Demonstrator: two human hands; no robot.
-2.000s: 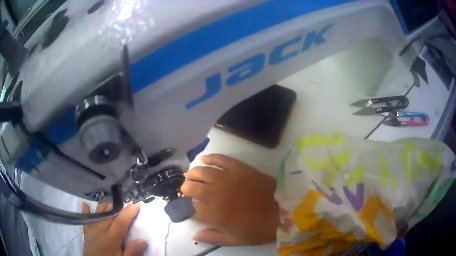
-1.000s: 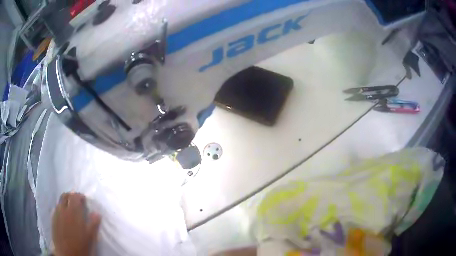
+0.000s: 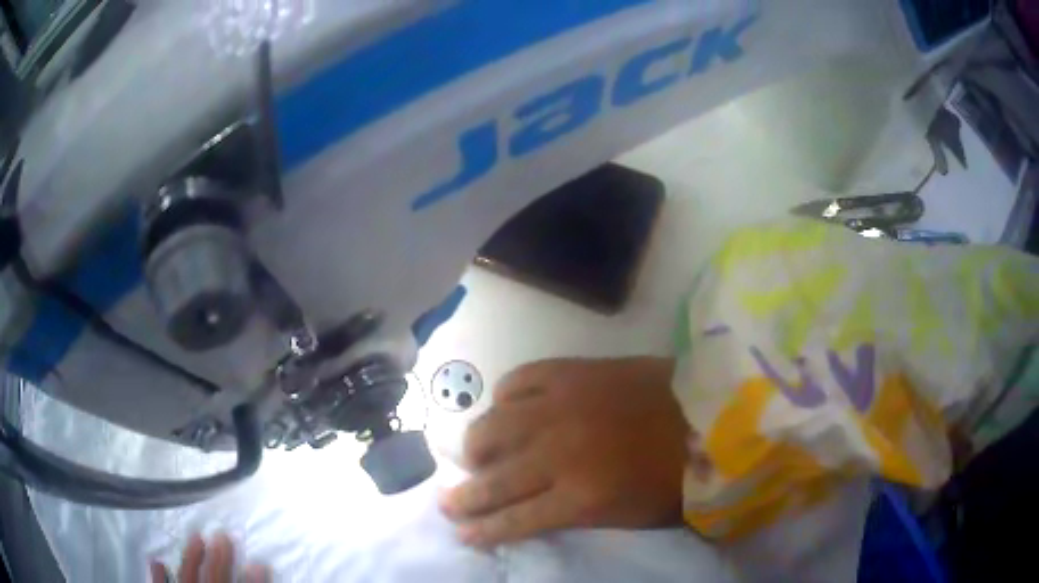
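Observation:
White fabric point(image 3: 342, 535) lies on the machine bed, under the needle area and both hands. My right hand point(image 3: 570, 450) lies flat on it, right of the presser foot, fingers pointing left. I cannot tell if its fingertips pinch the cloth. My left hand point(image 3: 211, 564) is cut off by the bottom edge; only its fingers show on the cloth, a little apart. The white sewing machine head point(image 3: 376, 171) leans over the fabric. A small dark block point(image 3: 398, 460) hangs by the needle, where glare hides the stitching point.
A black smartphone point(image 3: 587, 239) lies on the bed behind my right hand. Thread snips point(image 3: 872, 208) lie at the right, a second pair partly hidden by my patterned sleeve point(image 3: 820, 376). A round plate with holes point(image 3: 457, 386) is right of the needle. The tension knob point(image 3: 199, 290) sticks out near the camera.
My right hand has come back into view onto the cloth beside the needle. My left hand is now lower in view. The fabric now extends right, under my right hand. The camera view has shifted.

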